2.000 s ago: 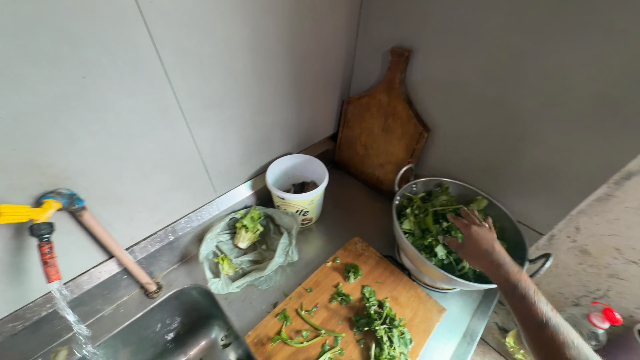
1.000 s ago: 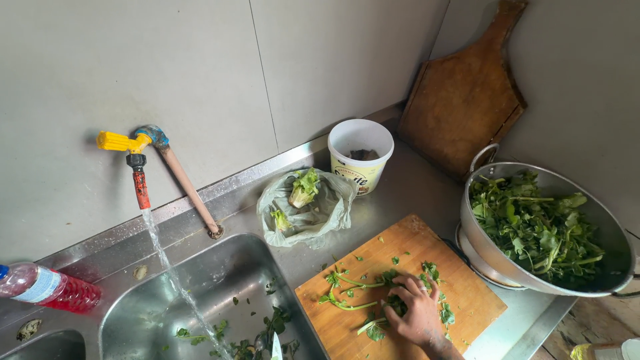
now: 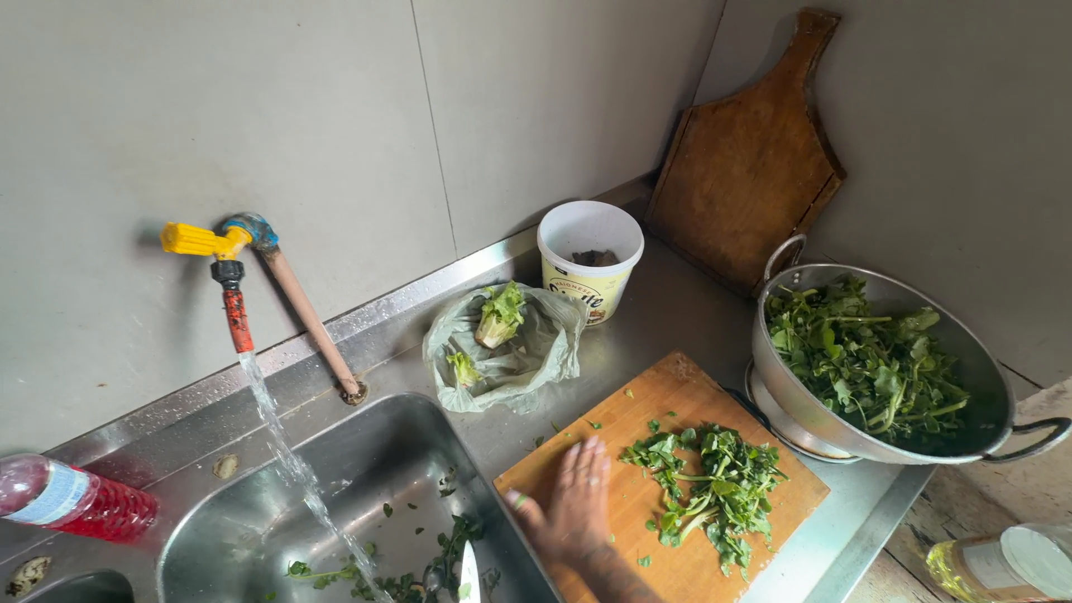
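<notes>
My right hand [image 3: 569, 502] lies palm down with fingers extended on the left part of a wooden cutting board [image 3: 670, 377], holding nothing. Right of it on the board is a loose pile of leafy greens with stems [image 3: 712, 486], not touched by the hand. A knife blade [image 3: 469, 574] points up over the sink at the bottom edge; its handle is out of view. A large metal pan [image 3: 888, 444] full of leafy greens [image 3: 863, 360] stands at right. My left hand is not in view.
Water runs from a yellow-handled tap [image 3: 197, 240] into a steel sink [image 3: 335, 435] holding leaf scraps. Behind the board are a plastic bag [image 3: 544, 368] with vegetable pieces and a plastic tub [image 3: 586, 285]. A wooden board [image 3: 745, 159] leans on the wall. A red-liquid bottle [image 3: 100, 502] lies left.
My right hand was in the pan's greens two seconds ago, then over the greens on the board. Now it lies flat left of them, off the pile.
</notes>
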